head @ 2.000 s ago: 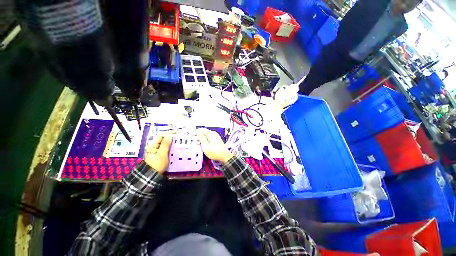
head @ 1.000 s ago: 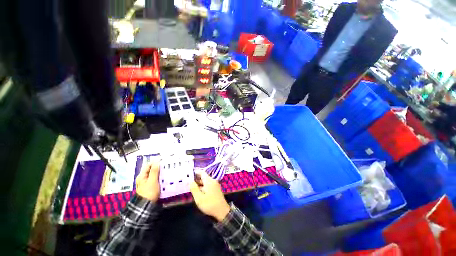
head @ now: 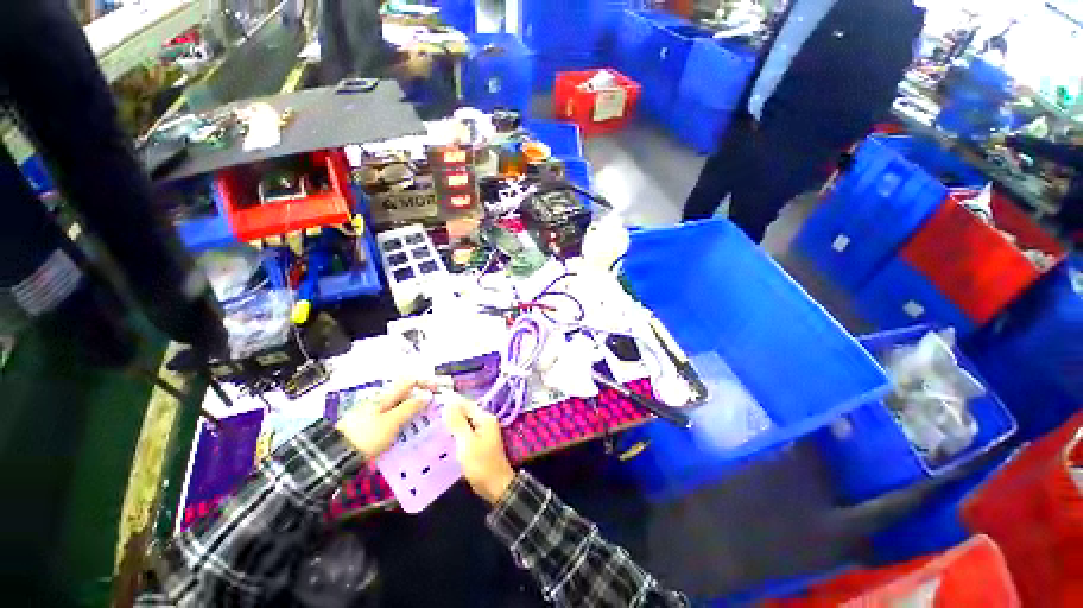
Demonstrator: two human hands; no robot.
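A lilac power strip (head: 420, 466) with rows of slots on its face is held tilted over the front edge of the bench. My left hand (head: 382, 420) grips its upper left end. My right hand (head: 477, 447) grips its upper right side. The fingers of both hands meet near the top end and hide it. A lilac power cord (head: 518, 371) lies looped on the bench just behind my right hand.
A large blue bin (head: 760, 344) stands right of the bench. A long black-handled tool (head: 641, 401) lies at the bench's right edge. Red and black leads, a red bin (head: 285, 214) and red-digit meters (head: 455, 178) are behind. A person (head: 819, 107) stands beyond the blue bin.
The power strip has turned from upright to tilted, and both hands have moved to its top end. The view has shifted, showing more of the bench's back left.
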